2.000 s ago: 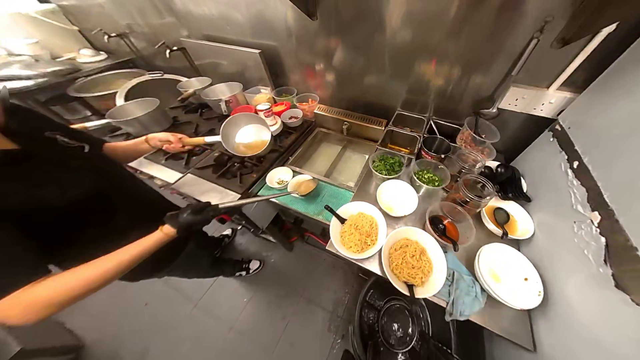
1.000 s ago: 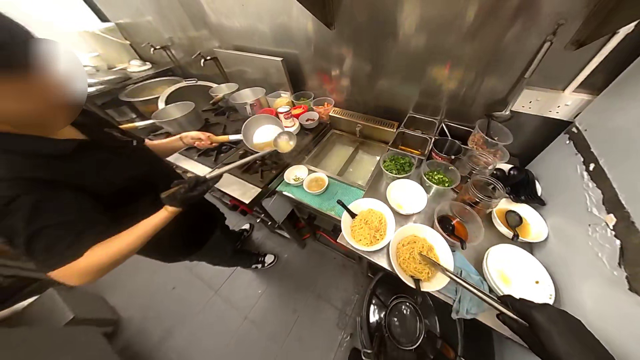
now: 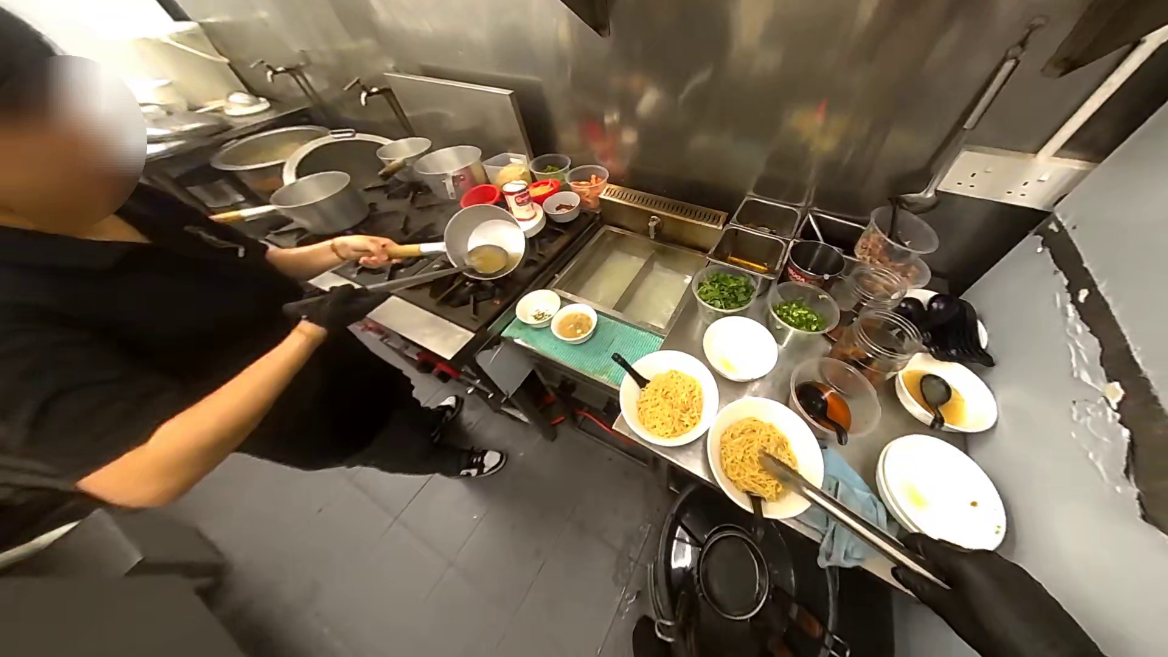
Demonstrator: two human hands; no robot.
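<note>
My right hand (image 3: 990, 584), in a black glove, comes in at the lower right and grips metal tongs (image 3: 862, 525). The tongs' tips touch the noodles (image 3: 748, 456) in the nearer white bowl (image 3: 807, 444). A black spoon leans in that bowl. Just left of it stands a second white bowl (image 3: 634, 412) with noodles (image 3: 671, 404) and a black spoon (image 3: 628, 368). An empty-looking small white bowl (image 3: 739, 347) stands behind them. My left hand cannot be made out in view.
A co-worker (image 3: 137, 365) at the stove (image 3: 411, 214) holds a pan (image 3: 461, 228) and a ladle (image 3: 488, 259). Tubs of chopped greens (image 3: 727, 290), a tub with red-brown sauce (image 3: 839, 401), stacked plates (image 3: 944, 493) and a blue cloth (image 3: 849, 502) are on the counter. A black bin (image 3: 671, 557) stands below.
My right hand and the tongs, absent two seconds ago, have come in over the nearer noodle bowl. The co-worker's ladle has moved from the small bowl on the green mat into the pan.
</note>
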